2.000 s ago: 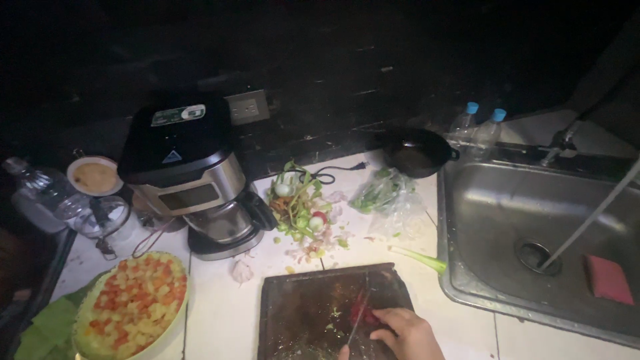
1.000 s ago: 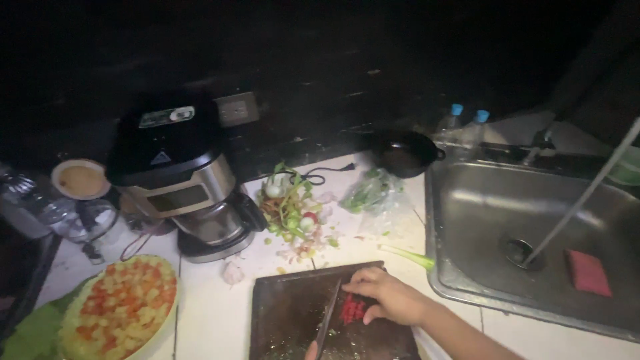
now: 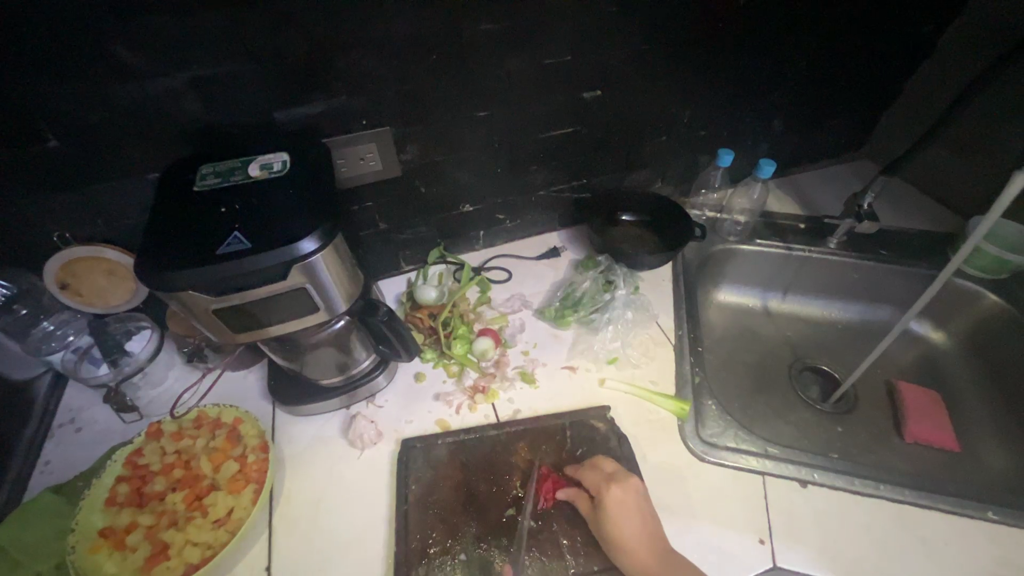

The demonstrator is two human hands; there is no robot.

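Observation:
A dark cutting board (image 3: 472, 464) lies at the bottom centre, its surface wet and specked. My right hand (image 3: 612, 504) pinches a small red piece of food (image 3: 550, 486) on it between thumb and fingertips. Just left of that piece is a knife blade (image 3: 526, 512), blurred and pointing away from me. Of my left hand (image 3: 507, 570), only a fingertip shows at the bottom edge, by the near end of the knife; its grip is hidden. Beyond the board are a pale green stalk (image 3: 648, 398) and a garlic bulb (image 3: 364, 430).
A bowl of diced vegetables (image 3: 268, 480) stands left, near a coffee maker (image 3: 264, 296). Vegetable scraps (image 3: 456, 320), a plastic bag with greens (image 3: 600, 304) and a black pan (image 3: 640, 228) sit behind the board. Right is a steel sink (image 3: 744, 336) with a pink sponge (image 3: 924, 416).
My right hand has gone from reaching over the red food from the right, fingers spread along it, to pinching its right side. The knife remains beside the food.

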